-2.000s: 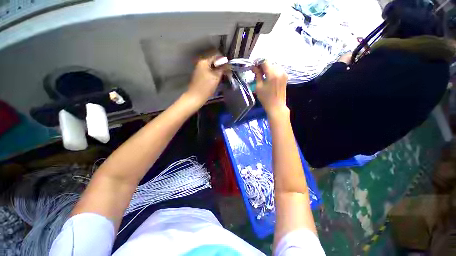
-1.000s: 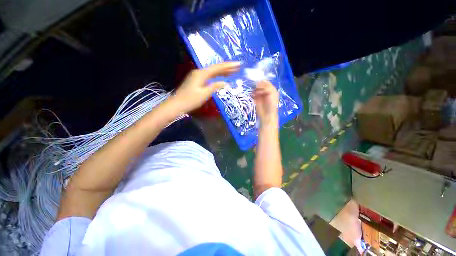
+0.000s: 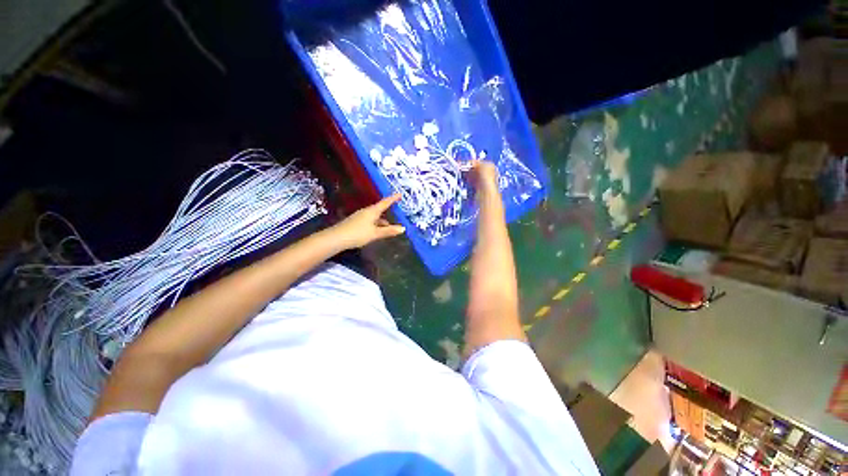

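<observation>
The blue tray (image 3: 425,257) with clear plastic lining stands in front of me, with a pile of white coiled cables (image 3: 423,186) in its near part. My right hand (image 3: 483,175) is over the tray, its fingers on a round white coil (image 3: 459,152) at the pile's right edge. My left hand (image 3: 368,226) is at the tray's left rim, fingers apart and holding nothing. The cable bundle (image 3: 218,223) of long pale strands lies across the lap to the left.
A red bin (image 3: 346,158) shows partly beside the tray's left wall. Dark clothing of a person (image 3: 614,46) is at the upper right. Cardboard boxes (image 3: 702,200) and a red cylinder (image 3: 668,284) are at the right. The green floor (image 3: 567,279) has a yellow-striped line.
The view has swung from the machine down to the tray. My right hand has carried a coil from the machine into the tray. My left hand has moved back to the tray's left rim.
</observation>
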